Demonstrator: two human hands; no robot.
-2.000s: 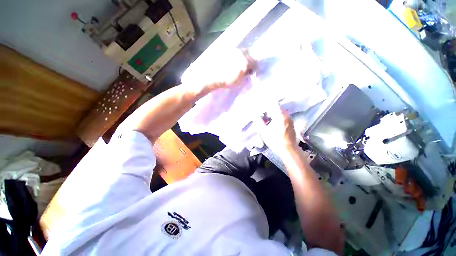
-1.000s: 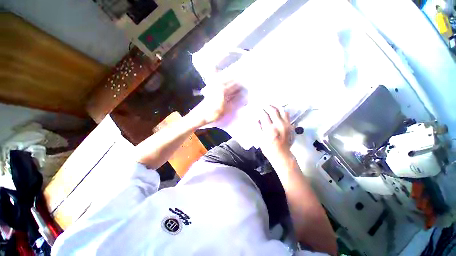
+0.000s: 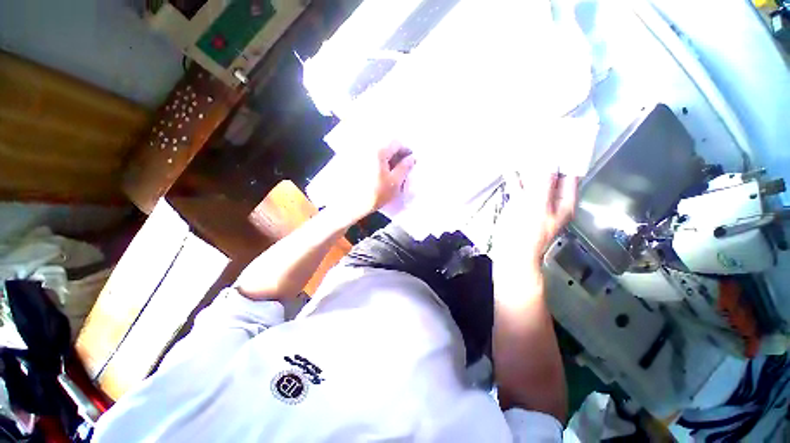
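Note:
White cut pieces (image 3: pixel 468 104) lie in front of me, so glaring that their layers and edges are mostly lost. My left hand (image 3: pixel 392 180) is at their near left edge, its fingers curled around the cloth. My right hand (image 3: pixel 554 212) is at their near right side, beside the grey cloth plate (image 3: pixel 641 156). Its fingers are partly washed out, so its grip on the cloth is unclear. The white overlock machine head (image 3: pixel 723 229) stands to the right of the plate.
Orange tension knobs (image 3: pixel 739 316) sit below the machine head. A dark slim tool (image 3: pixel 656 350) lies on the machine table. A second machine with a green panel (image 3: pixel 234 35) is at the upper left, by a wooden surface (image 3: pixel 195 112) with small white dots. Cloth heaps (image 3: pixel 52 251) are at the left.
My right hand has moved right, towards the cloth plate, and white cloth now reaches the plate's left edge. My left hand stays near the left edge, its fingers more curled. The view has shifted slightly.

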